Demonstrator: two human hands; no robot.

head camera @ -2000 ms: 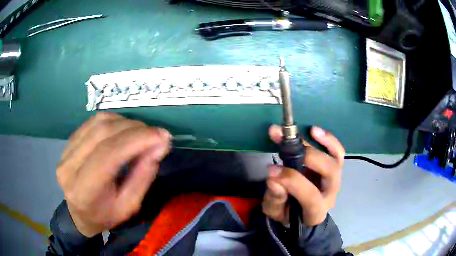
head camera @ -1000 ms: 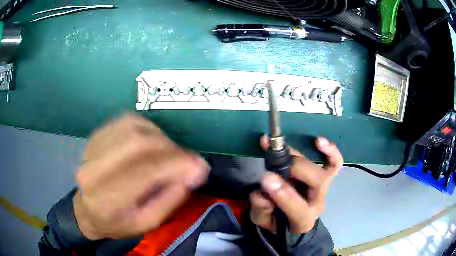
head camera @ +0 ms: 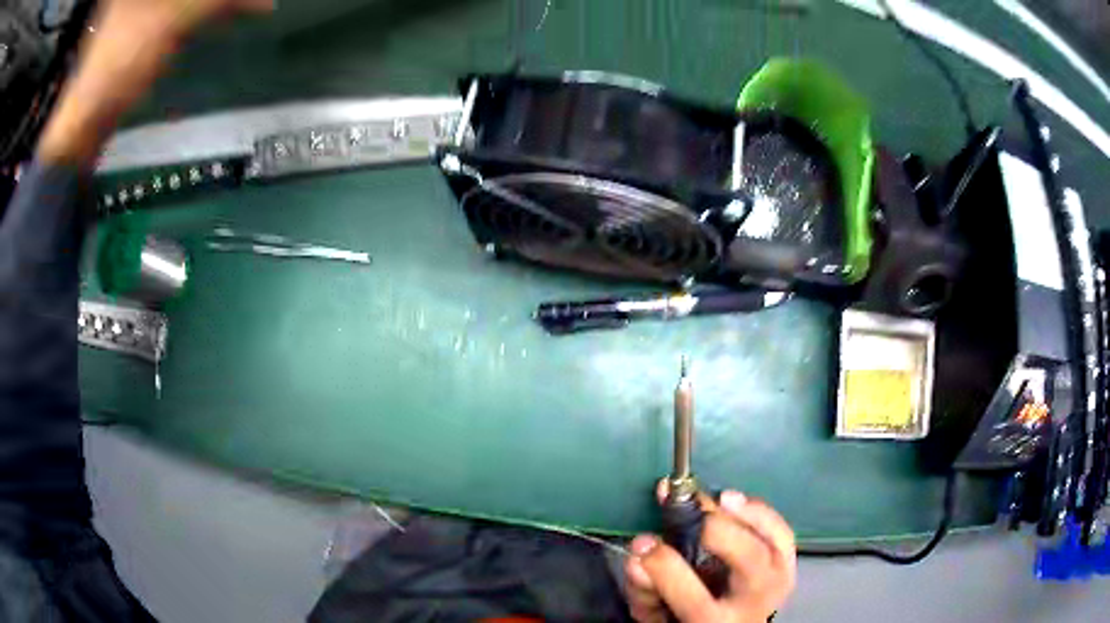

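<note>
My right hand [head camera: 718,560] is closed around the black handle of a soldering iron [head camera: 683,438] at the front edge of the mat. The iron's tip points away from me, above the bare mat. My left arm reaches up the left side; my left hand [head camera: 128,55] is blurred and cut off by the top edge, so its fingers and any held thing are unclear. A pale strip [head camera: 353,144] and a dark strip with white dots [head camera: 183,186] lie at the back left. A thin strand, likely solder wire [head camera: 584,533], shows along the front edge.
A black fan [head camera: 584,225] stands at the back centre beside a green curved piece [head camera: 858,170]. A pen [head camera: 657,308] lies before it. Tweezers [head camera: 292,247], a spool [head camera: 162,268] and a metal part [head camera: 122,329] are left; a yellow sponge tray [head camera: 885,377] is right.
My left hand has moved from the front to the far upper left. The pale strip that lay in front of me is gone from there. The view has shifted to show more of the bench's back.
</note>
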